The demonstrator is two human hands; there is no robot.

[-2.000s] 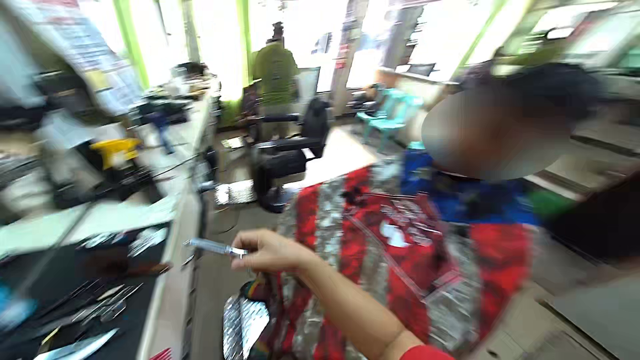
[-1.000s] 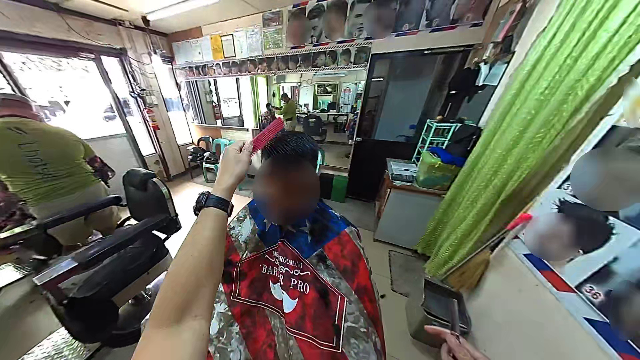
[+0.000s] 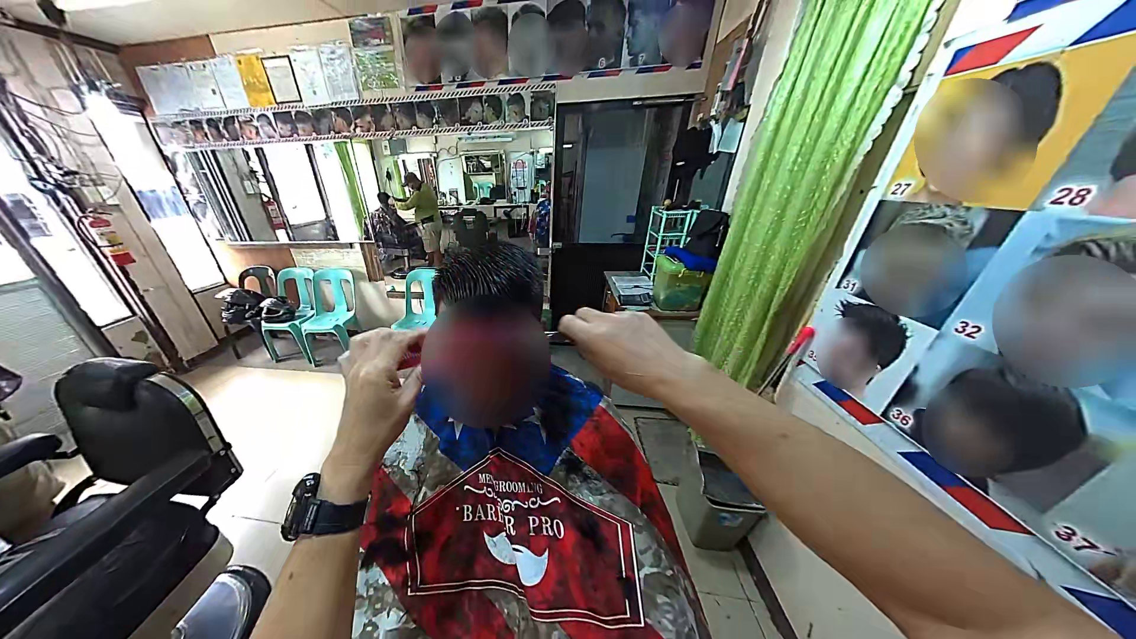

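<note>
A seated person with short dark wet-looking hair (image 3: 488, 271) faces me, covered by a red, blue and camouflage barber cape (image 3: 524, 541). My left hand (image 3: 377, 386), with a black watch on the wrist, is beside the head at the image left. Its fingers pinch a red comb (image 3: 411, 355), of which only a small part shows. At the other side of the head is my right hand (image 3: 621, 351), closed around a thin metal tool (image 3: 557, 336). Most of that tool is hidden by the hand and the head, so its kind cannot be told.
A black barber chair (image 3: 133, 435) stands at the left. Green plastic chairs (image 3: 330, 306) line the back wall below a mirror (image 3: 266, 191). To the right are a grey waste bin (image 3: 717, 506), a green curtain (image 3: 781, 186) and a haircut poster (image 3: 985, 293).
My left hand has come down from the top of the head to its side with the red comb. My right hand has risen from the lower right to the head's other side.
</note>
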